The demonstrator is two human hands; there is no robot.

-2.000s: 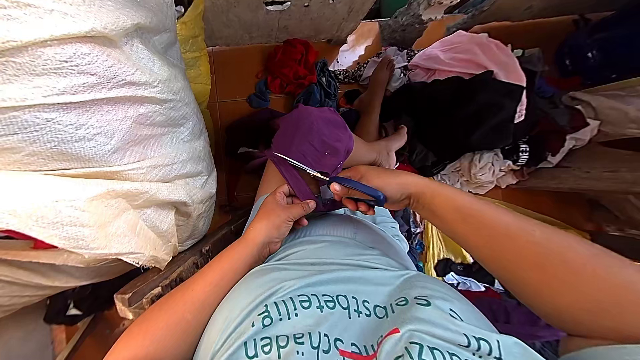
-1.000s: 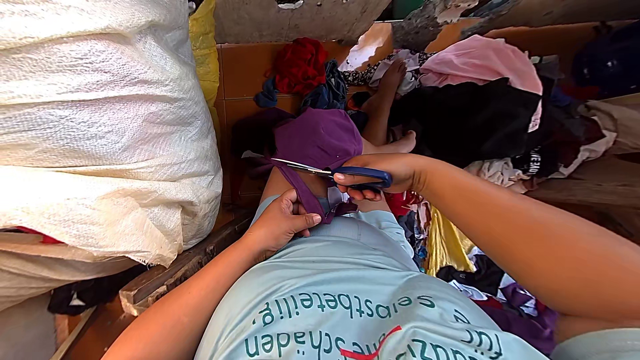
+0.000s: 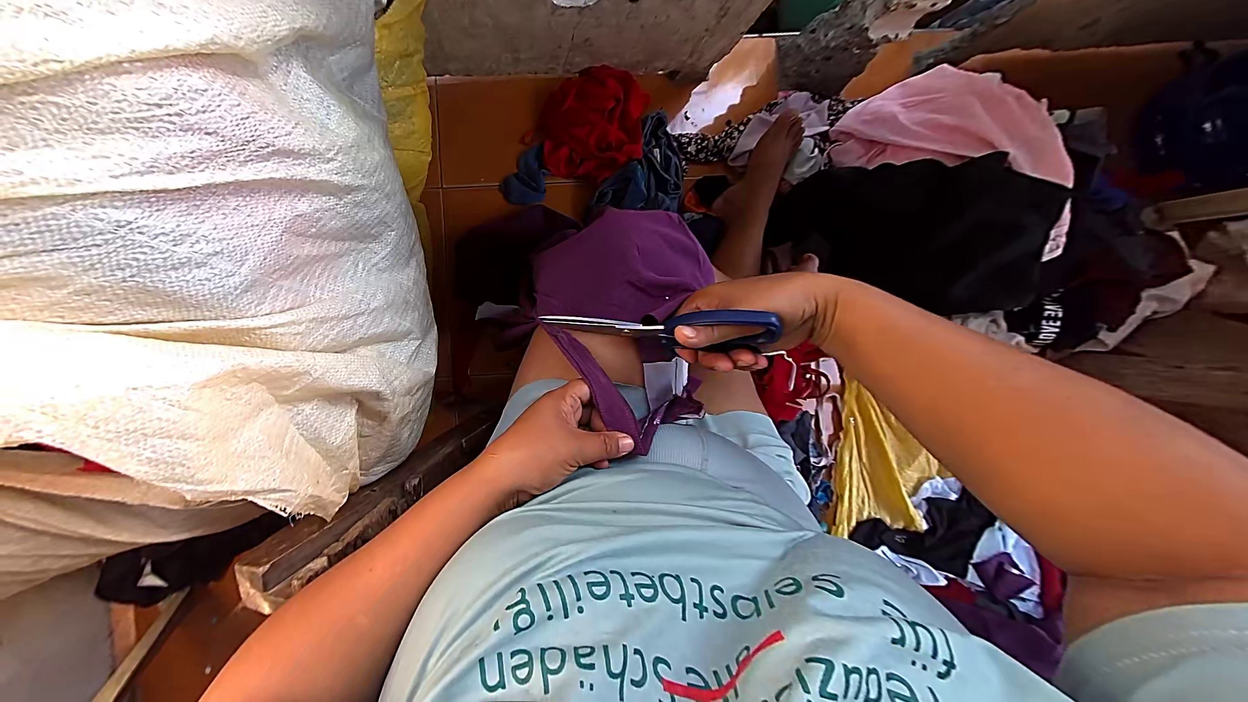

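Purple cloth (image 3: 624,263) lies draped over my bent leg. My right hand (image 3: 756,322) grips the blue-handled scissors (image 3: 726,328), whose blades point left along the near edge of the cloth. A narrow purple strip (image 3: 600,385) runs down from the blade tips to my left hand (image 3: 565,439), which pinches it between thumb and fingers over my lap. The far end of the strip meets the cloth by the blade tips; whether it is still joined there I cannot tell.
A large white woven sack (image 3: 214,234) stands at the left, beside a wooden beam (image 3: 361,517). Red cloth (image 3: 595,122) lies on the orange tiles ahead. Black cloth (image 3: 916,229), pink cloth (image 3: 955,127) and yellow cloth (image 3: 877,458) are heaped on the right.
My left hand has moved down toward my lap, drawing the purple strip longer. The scissors have shifted along the cloth's near edge.
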